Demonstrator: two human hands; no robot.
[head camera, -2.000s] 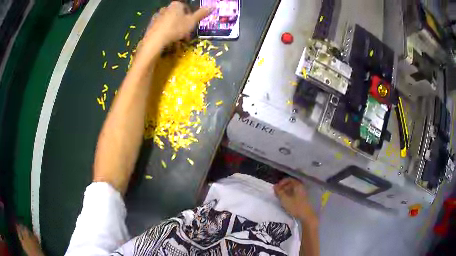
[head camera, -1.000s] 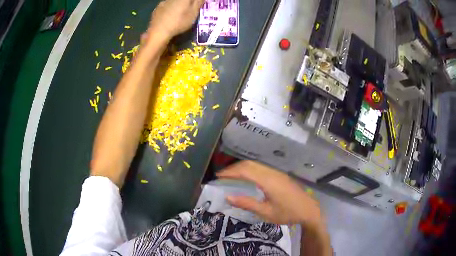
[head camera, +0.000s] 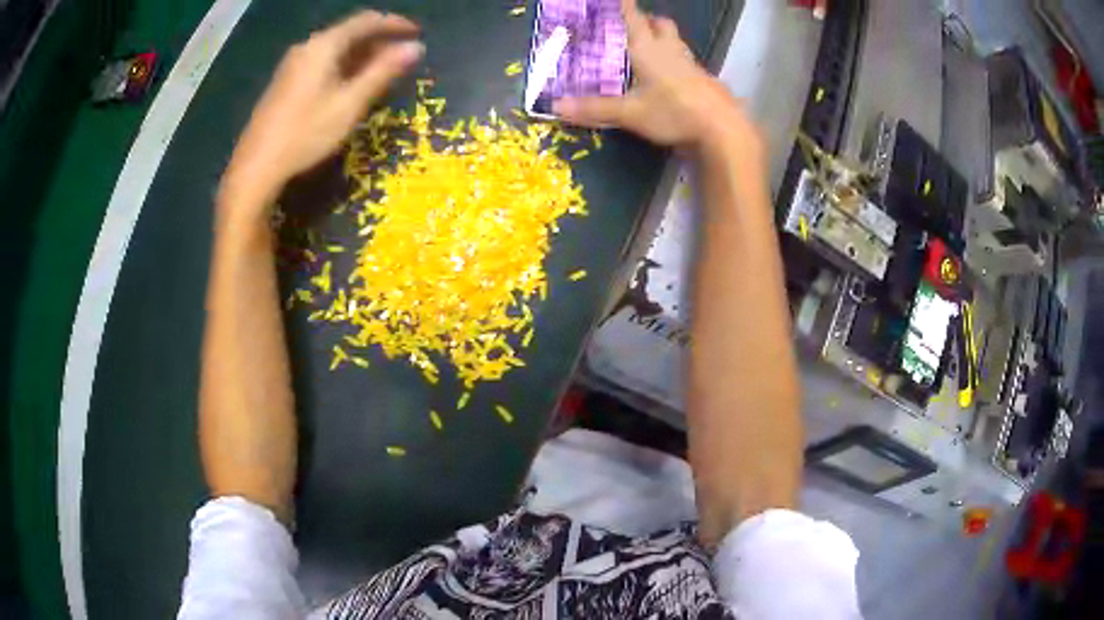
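Note:
A smartphone (head camera: 575, 55) with a lit screen lies at the top of the dark green surface, cut off by the frame's upper edge. My right hand (head camera: 660, 91) holds its right side and lower corner, with thumb and fingers around the edge. A heap of small yellow parts (head camera: 460, 248) lies below the phone, with loose pieces around it. My left hand (head camera: 327, 103) is above the heap's upper left, fingers apart and curved, with nothing seen in it.
The pale-grey machine (head camera: 642, 351) stands at the right. A red-ended electronic unit (head camera: 932, 317) sits in its fixture, beside a yellow-black strip (head camera: 966, 354). Another red-ended unit (head camera: 126, 78) lies at the far left, beyond the white line (head camera: 109, 260).
My right hand has moved up from near my lap to the phone and taken hold of it. My left hand has moved away from the phone, left and slightly down.

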